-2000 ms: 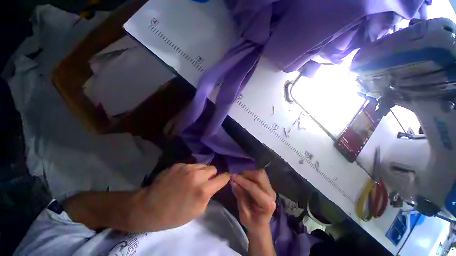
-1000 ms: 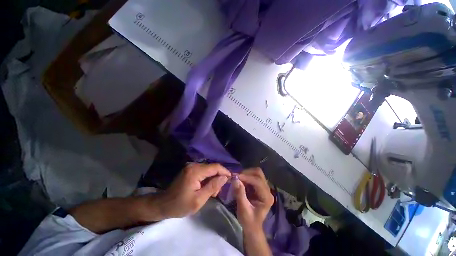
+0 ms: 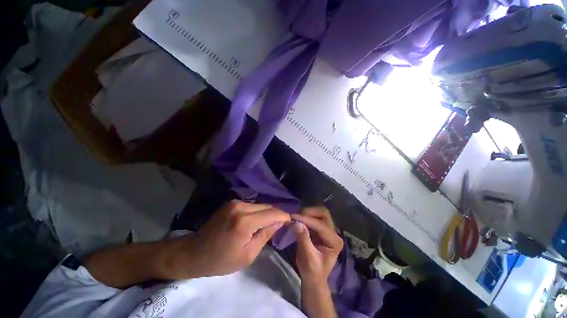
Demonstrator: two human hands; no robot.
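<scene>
My left hand (image 3: 233,239) and my right hand (image 3: 317,245) meet at the fingertips over my lap, at the bottom middle. Both hands pinch a purple fabric strip (image 3: 285,236); its end is mostly hidden by the fingers. Long purple bands (image 3: 264,105) hang over the table edge towards my hands, from a purple fabric heap (image 3: 385,31) on the white table (image 3: 211,37).
A sewing machine (image 3: 516,68) with a bright lamp stands at the right. A phone (image 3: 442,152), scissors (image 3: 460,236) and thread scraps (image 3: 367,141) lie on the table. An open cardboard box (image 3: 78,115) with pale pieces and pale cloth (image 3: 118,205) are at the left.
The view has shifted slightly, so the table and box sit a little further left and up than two seconds ago. My fingertips stay together, with small changes in finger position.
</scene>
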